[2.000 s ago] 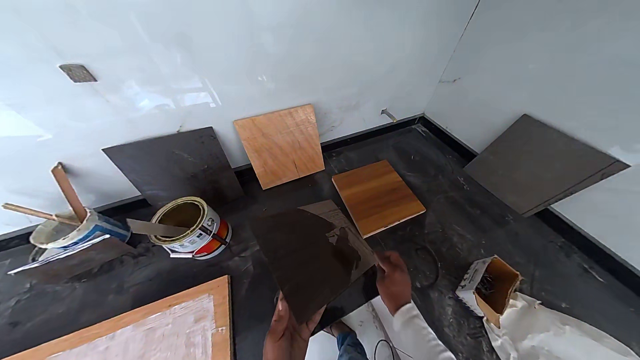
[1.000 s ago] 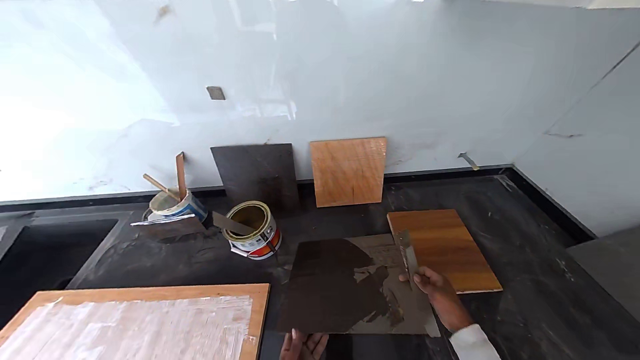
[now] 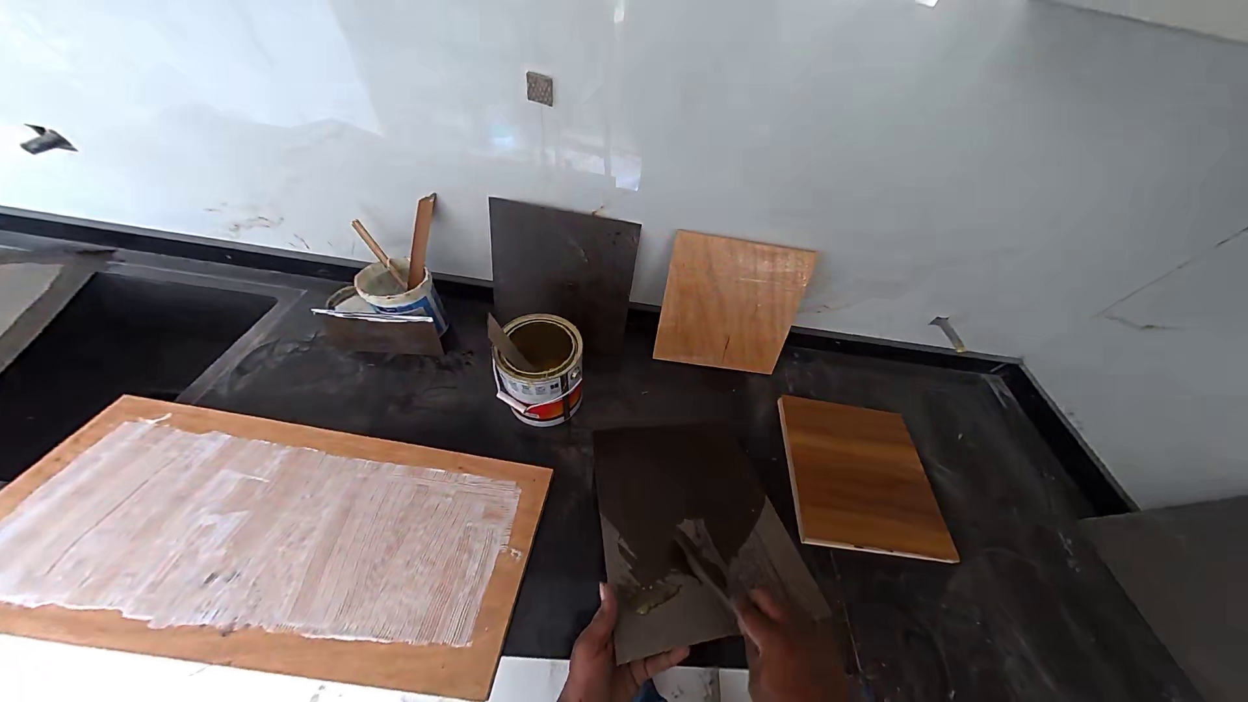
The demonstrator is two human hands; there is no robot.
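Observation:
My left hand [image 3: 616,655] grips the near left corner of a thin dark laminate sheet [image 3: 673,629], thumb on top. Dark brown adhesive [image 3: 673,478] covers the sheet's far part and is smeared unevenly toward the near edge. My right hand [image 3: 792,639] holds a flat metal scraper [image 3: 710,565] with its blade against the coated face. Right of the sheet lies a wood-grain board [image 3: 863,478]. Beyond the sheet is an open metal can [image 3: 539,385], with a flat blade [image 3: 509,343] sticking out of it.
A large wooden panel [image 3: 517,561] with a whitish coating lies at left, beside a sink [image 3: 210,336]. A plastic tub [image 3: 398,285] with sticks stands farther back. A dark sheet [image 3: 565,263] and a plywood square [image 3: 734,300] lean against the wall [image 3: 877,175].
My right hand and the scraper have moved from the sheet's right side to its near part. The view has shifted left, showing more of the sink and the coated panel.

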